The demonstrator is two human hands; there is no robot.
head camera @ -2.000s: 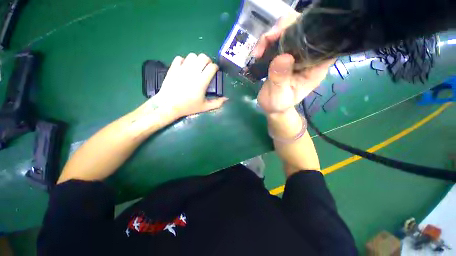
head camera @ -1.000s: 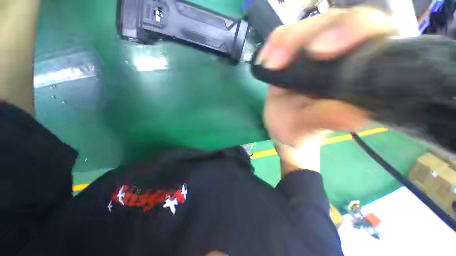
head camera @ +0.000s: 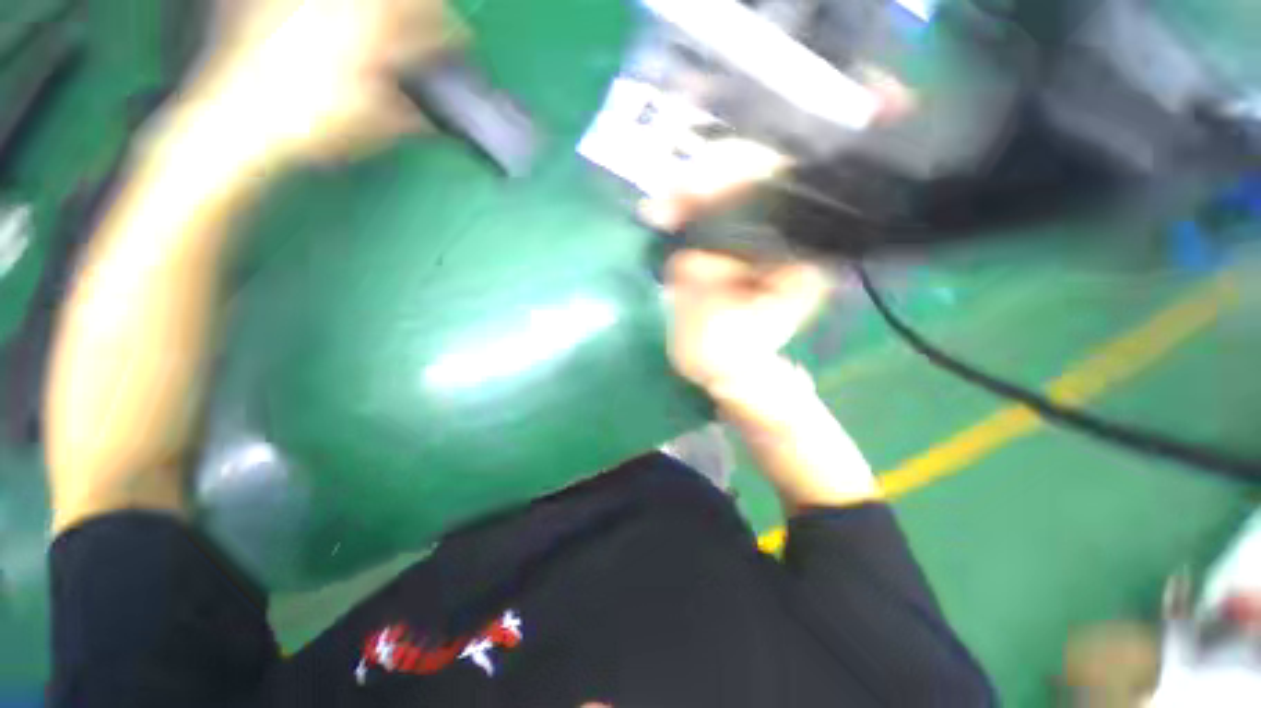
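The frame is blurred by motion. My left hand (head camera: 325, 83) is at the upper left, fingers around a black housing (head camera: 477, 116), whose end sticks out to the right of the hand. The rest of the housing is hidden by the hand. My right hand (head camera: 740, 297) is right of the middle, closed around the dark electric screwdriver (head camera: 913, 187), which reaches off to the upper right. The bit cannot be made out. The screw feeder (head camera: 639, 136), white with a blue edge, stands just beyond my right hand and is partly covered by it.
The green bench (head camera: 456, 277) lies before me. Blurred dark shapes are along its left side. A black cord (head camera: 996, 401) curves from the driver across the green floor with its yellow line (head camera: 968, 454). A blurred box-like shape (head camera: 1113, 664) is at the lower right.
My left hand has come into view at the upper left. The housing shows at the hand, farther forward, and its end points down right. My right hand and the driver look smaller and farther from the camera.
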